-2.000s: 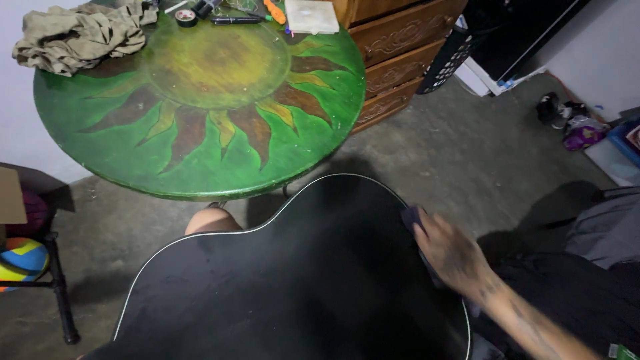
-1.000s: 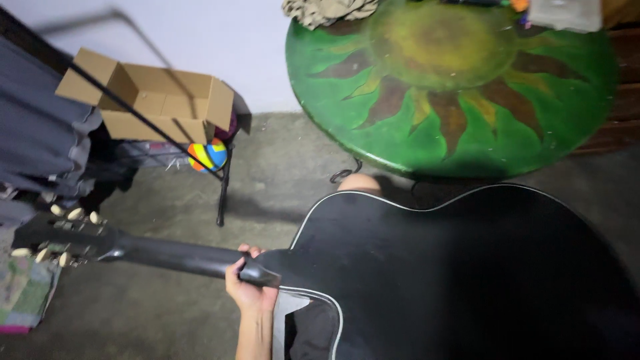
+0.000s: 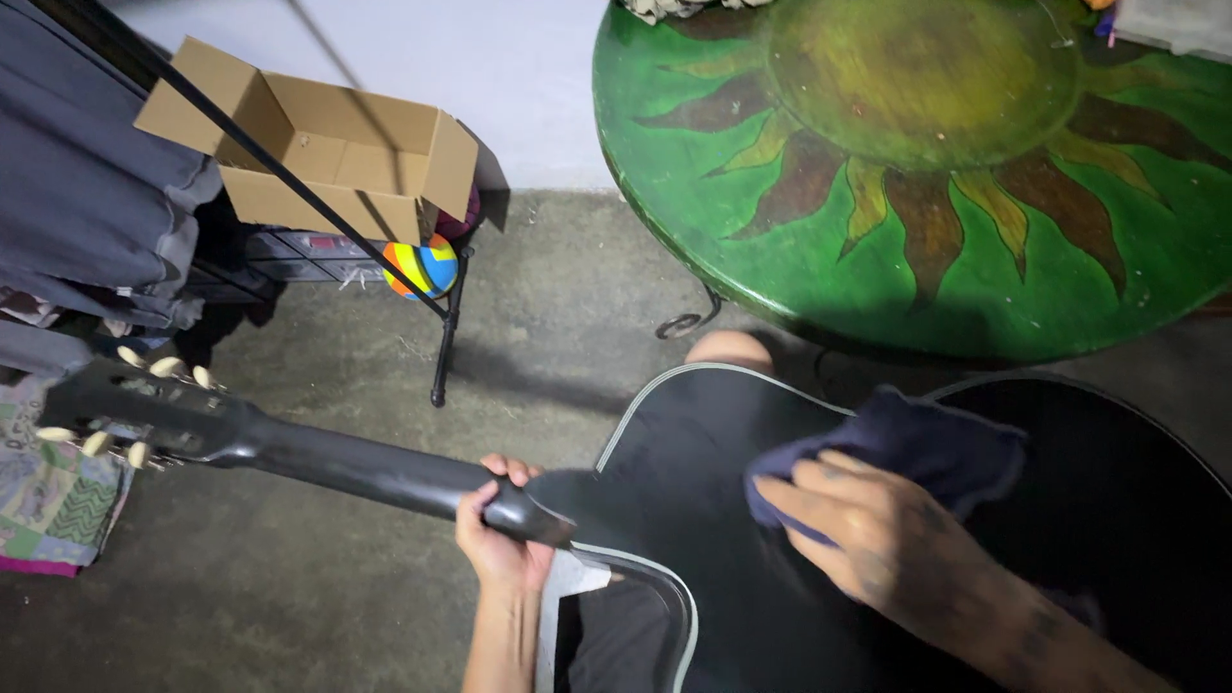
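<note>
A black acoustic guitar (image 3: 731,462) with pale edge binding lies back side up across my lap. My left hand (image 3: 505,529) is wrapped around the heel end of its neck (image 3: 375,467). The headstock (image 3: 154,409), with cream tuning pegs, points to the left. On the upper middle of the guitar's back, my right hand (image 3: 857,520) presses a dark blue cloth (image 3: 924,448) under its fingers. Part of the cloth spreads beyond the fingers toward the waist of the body. The lower right of the guitar is partly hidden by my right forearm.
A round green table (image 3: 770,269) painted with a sun stands just beyond the guitar. An open cardboard box (image 3: 327,207), a colourful ball (image 3: 421,267) and a black metal stand (image 3: 446,346) are at the upper left. Grey cloth (image 3: 87,164) hangs at the left edge, near the headstock.
My right hand and the cloth, at the guitar's right edge two seconds ago, are now over the upper middle of its back. The view has swung left since the first frame.
</note>
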